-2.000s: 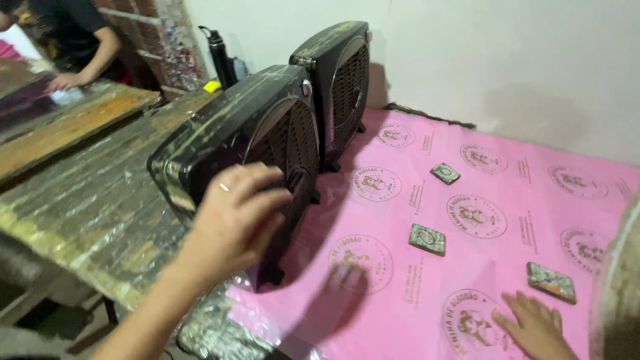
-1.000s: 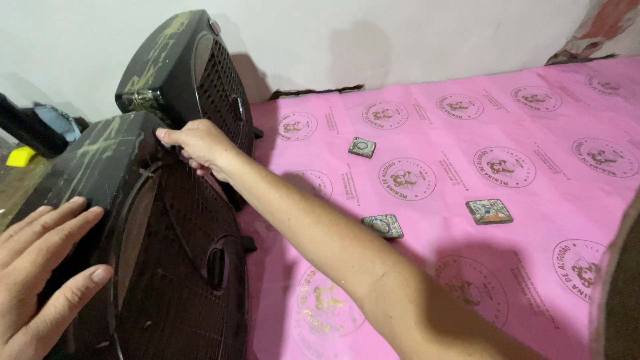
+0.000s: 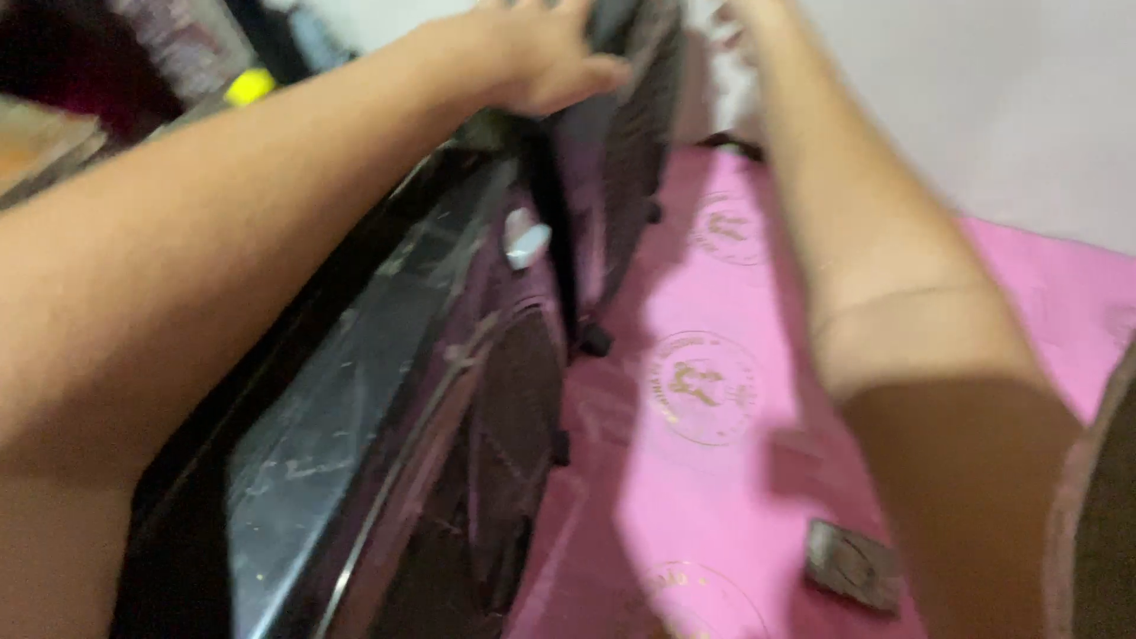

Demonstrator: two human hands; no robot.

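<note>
Two dark, scuffed plastic housings with grilles, perhaps fans or speakers, stand upright on a pink printed sheet. The near housing (image 3: 355, 382) fills the lower left, and the far housing (image 3: 621, 142) stands just behind it. My left hand (image 3: 541, 53) reaches over the near one and lies at the top of the far one, thumb apart; its fingertips are cut off by the frame's top edge. My right hand (image 3: 741, 27) is at the top, right of the far housing, blurred and partly out of frame; whether it touches anything is unclear. A small square decorated tile (image 3: 852, 568) lies near my right forearm.
The pink sheet (image 3: 701, 479) bears round printed emblems and runs up to a pale wall (image 3: 994, 106). A yellow object (image 3: 250, 86) and a dark bottle-like object (image 3: 266, 40) are at the upper left, beyond the housings. A dark edge of something shows at the far right.
My left hand has moved from the near housing to the far one. My right hand has left the near housing's top corner and is now beyond, right of the far housing. The view has shifted.
</note>
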